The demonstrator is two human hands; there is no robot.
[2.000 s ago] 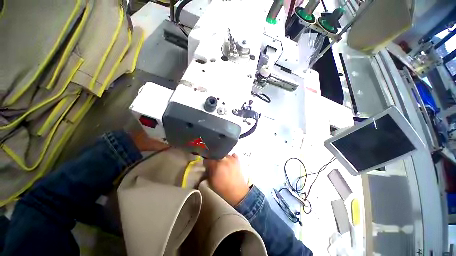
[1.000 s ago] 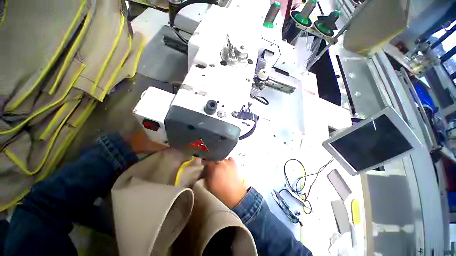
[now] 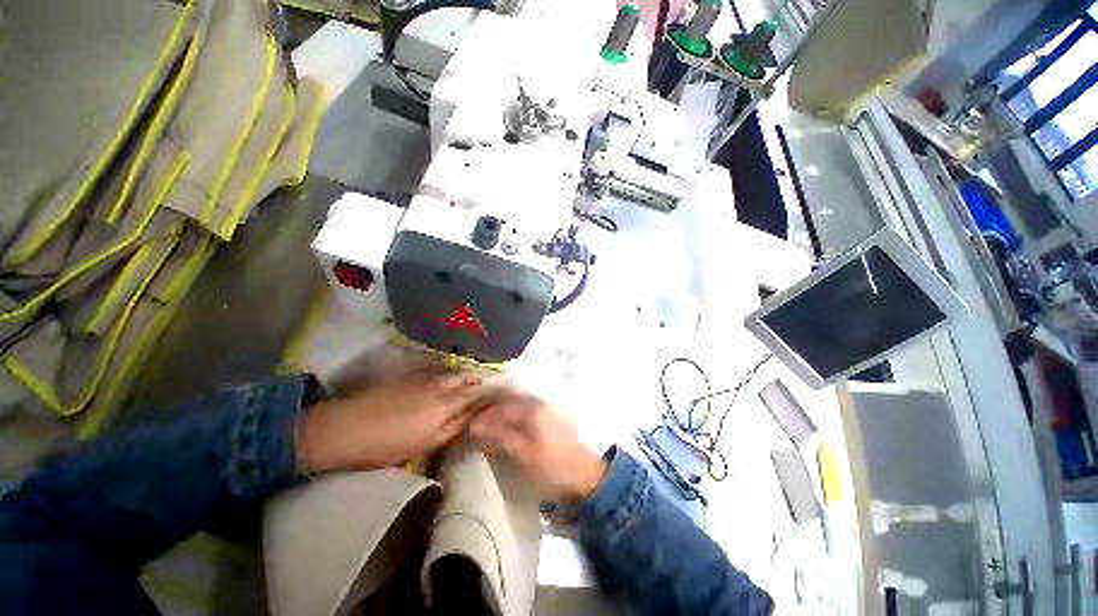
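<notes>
The beige garment piece (image 3: 343, 535) hangs in open tubes over the table's front edge, below the sewing machine head (image 3: 470, 295) with its grey end cover and red logo. My left hand (image 3: 391, 421) lies over the cloth with fingers on it, just in front of the machine. My right hand (image 3: 530, 443) is blurred and sits beside it, its fingers meeting the left fingers at the cloth. The fingertips of both hands are partly hidden, so the exact grip is unclear. The needle area is hidden behind the grey cover.
A heap of beige pieces with yellow edges (image 3: 229, 132) lies at the left. On the right are looped black cord (image 3: 680, 415), grey flat pieces (image 3: 789, 413), a yellow flat piece (image 3: 831, 473) and a control screen (image 3: 855, 307). Green thread cones (image 3: 696, 30) stand behind.
My left hand has come out from beside the machine onto the cloth. My right hand has moved slightly down. The cloth tubes have shifted toward me and narrowed. The view has shifted slightly.
</notes>
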